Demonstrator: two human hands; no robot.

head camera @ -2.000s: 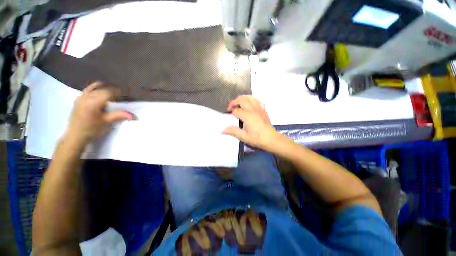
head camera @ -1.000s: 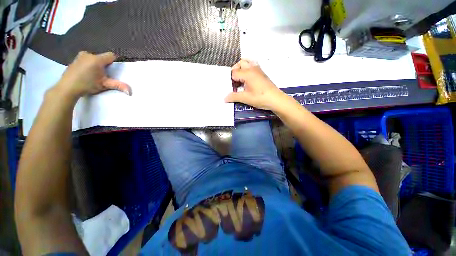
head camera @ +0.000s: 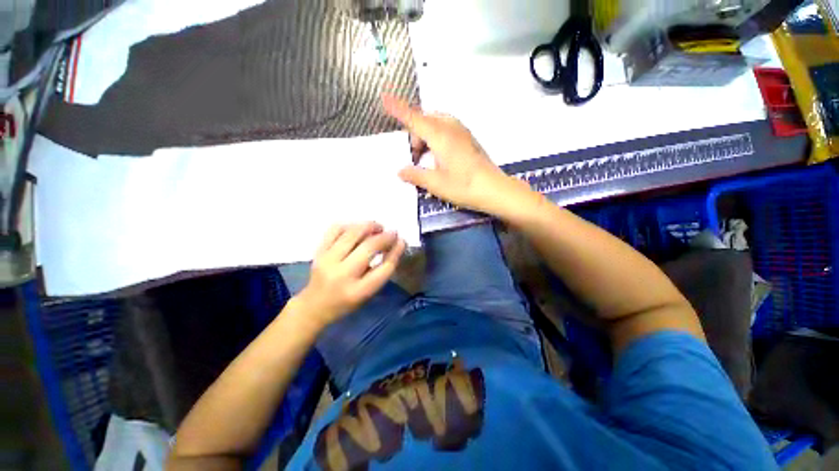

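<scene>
A dark woven fabric panel [head camera: 239, 83] lies on the machine table, its right part under the needle area [head camera: 379, 41]. A panel with its white side up [head camera: 212, 202] lies along its near edge and reaches the table front. My left hand [head camera: 354, 267] is at the white panel's front edge near its right end, fingers bent and close together; whether it pinches the edge is unclear. My right hand [head camera: 451, 161] is at the panels' right edge, index finger stretched over the dark fabric, thumb apart on the white; its other fingers are partly hidden.
Black scissors [head camera: 568, 64] lie right of the needle. Beyond are a clear box with a yellow-and-black item [head camera: 695, 55], a red case [head camera: 782, 101] and a yellow packet [head camera: 814, 74]. A ruler [head camera: 644, 166] runs along the table edge. Blue baskets [head camera: 777, 248] stand below on both sides.
My left hand has left the panels' seam line at the left and moved right and toward me, to the front edge. My right hand's index finger has stretched out from its curled grip.
</scene>
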